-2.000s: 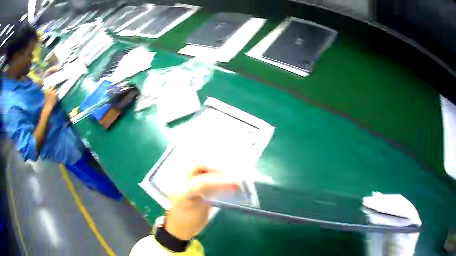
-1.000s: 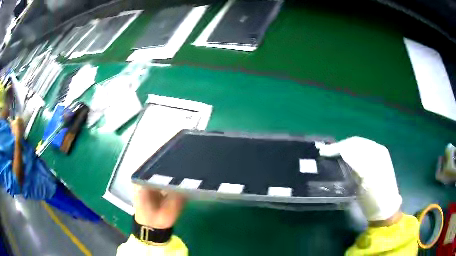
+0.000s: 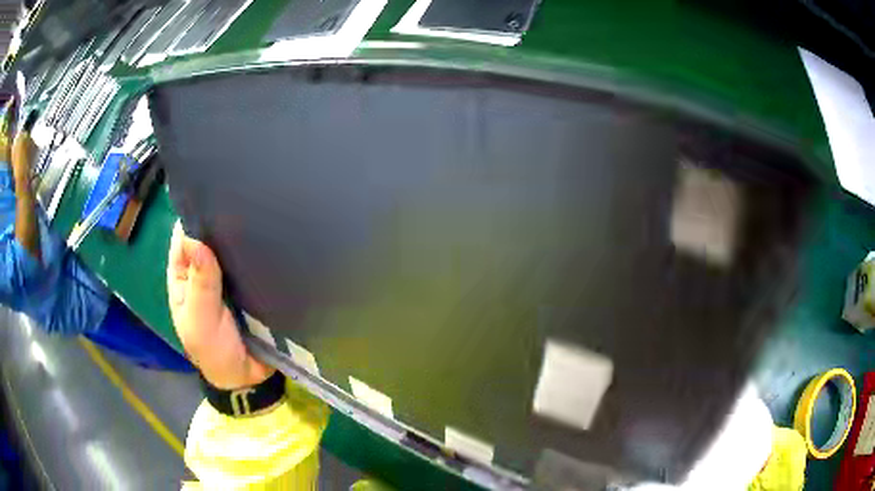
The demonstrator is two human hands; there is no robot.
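Note:
A dark display assembly (image 3: 432, 240) fills the middle of the head view, blurred, held up close and tilted with its black face towards me. White squares show along its near edge and at its right part. My left hand (image 3: 206, 307), bare with a black wristband, grips its left edge; the fingers behind the panel are hidden. My right hand (image 3: 734, 446), in a white glove, is at its lower right corner, partly hidden by the panel and blurred; its fingers do not show.
Grey tablets on white sheets (image 3: 326, 24) lie along the back belt. A yellow tape roll (image 3: 825, 412), a red box (image 3: 861, 451) and a small pale box (image 3: 861, 295) are at right. A blue bin (image 3: 110, 187) is at left, near a person in blue (image 3: 58, 288).
The panel has risen closer to my face and tilted up, now covering the white sheet and frame on the bench. Both hands have moved outward with it.

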